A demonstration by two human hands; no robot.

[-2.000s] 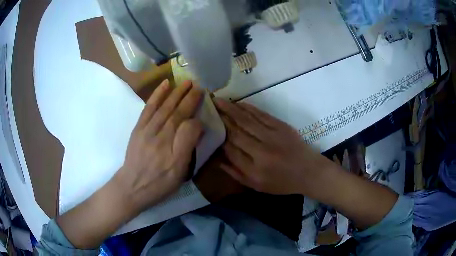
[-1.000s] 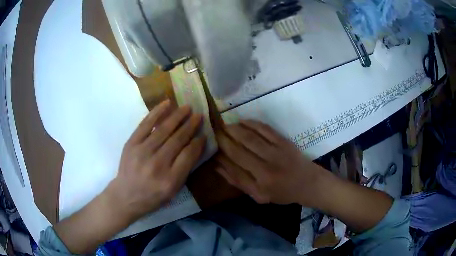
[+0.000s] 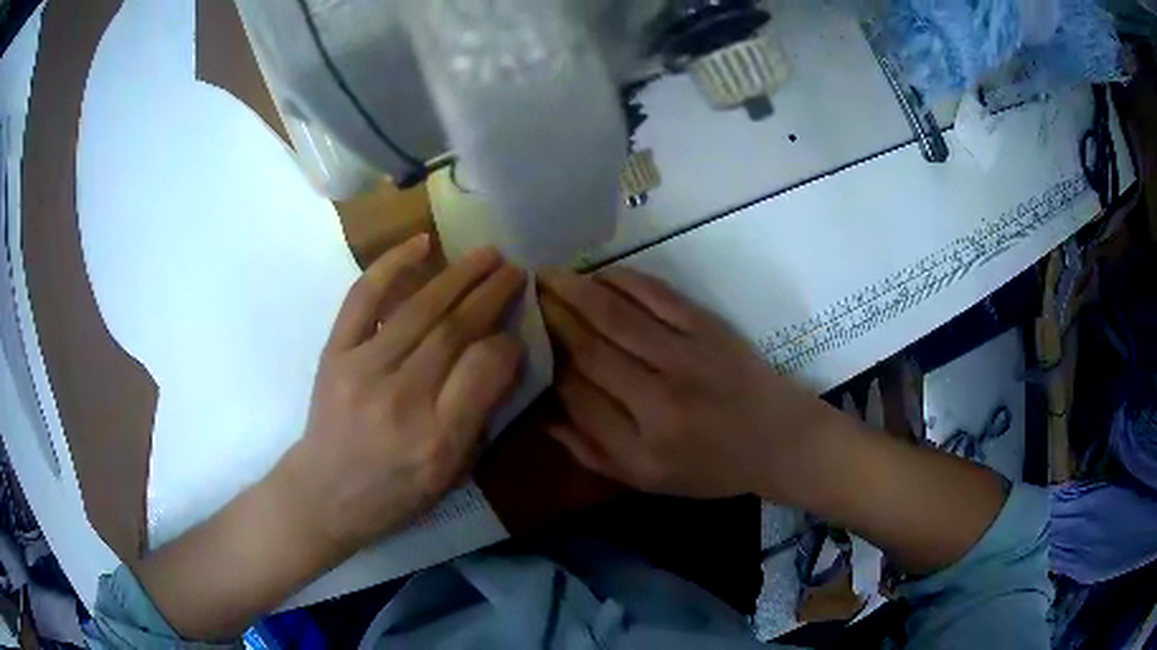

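Note:
A brown fabric piece (image 3: 386, 221) with a pale strip (image 3: 467, 221) laid over it runs under the grey-white machine head (image 3: 520, 140). The head hides the needle and presser foot. My left hand (image 3: 412, 381) lies flat on the strip and fabric, fingertips just in front of the head. My right hand (image 3: 660, 381) lies along the strip's right edge, fingers close together, holding the fabric edge. The fabric's near end hangs at the table's front edge. A second brown cut piece (image 3: 51, 229) lies flat at the far left.
A ribbed cream knob (image 3: 738, 71) sits on the head. A metal bar (image 3: 924, 117) and a light-blue fluffy bundle (image 3: 1002, 45) are at the back right. Black-handled scissors (image 3: 1096, 150) lie at the right table edge. Metal scissors (image 3: 983, 434) lie below the table at lower right.
Since one second ago, both hands have moved slightly forward towards the machine head. The head covers a little more of the strip. The second brown piece has stayed in place.

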